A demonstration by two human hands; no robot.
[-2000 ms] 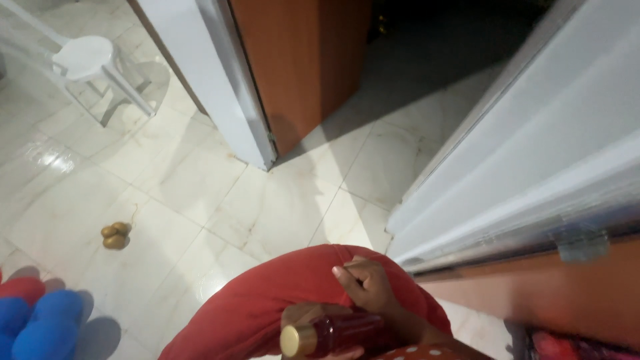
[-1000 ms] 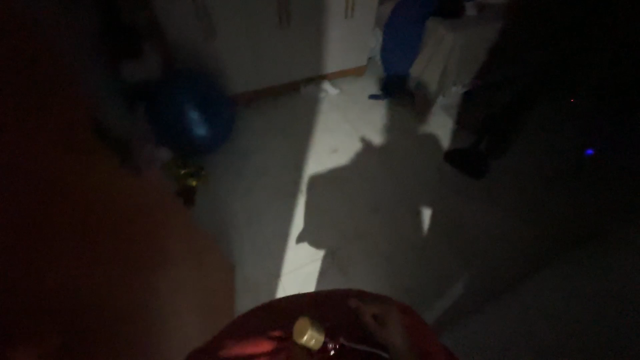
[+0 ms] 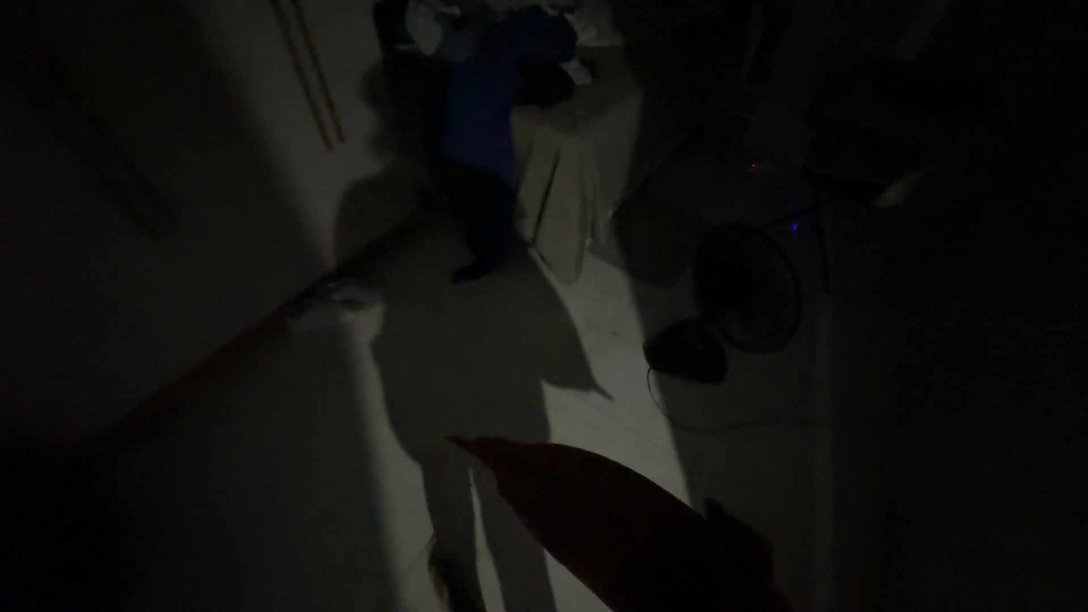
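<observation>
Red cloth of my clothing (image 3: 612, 518) spreads across the lower middle of the dim head view. At its right edge, a dark shape (image 3: 739, 535) may be my right hand; its fingers and anything in it are lost in the dark. My left hand is not visible. No bottle can be made out. My shadow (image 3: 467, 365) falls over the pale tiled floor (image 3: 629, 408) ahead.
A cloth-covered table (image 3: 586, 110) stands ahead, bearing indistinct items. Beside it is a blue and dark form (image 3: 480, 127), unclear whether a person or clothing. What looks like a fan (image 3: 748, 289) stands at the right, near a cable. Pale crumpled material (image 3: 340, 297) lies by the wall's base.
The view has moved from a lit doorway into a dark room. The gold-capped bottle and the hands around it, seen earlier at the bottom, can no longer be made out.
</observation>
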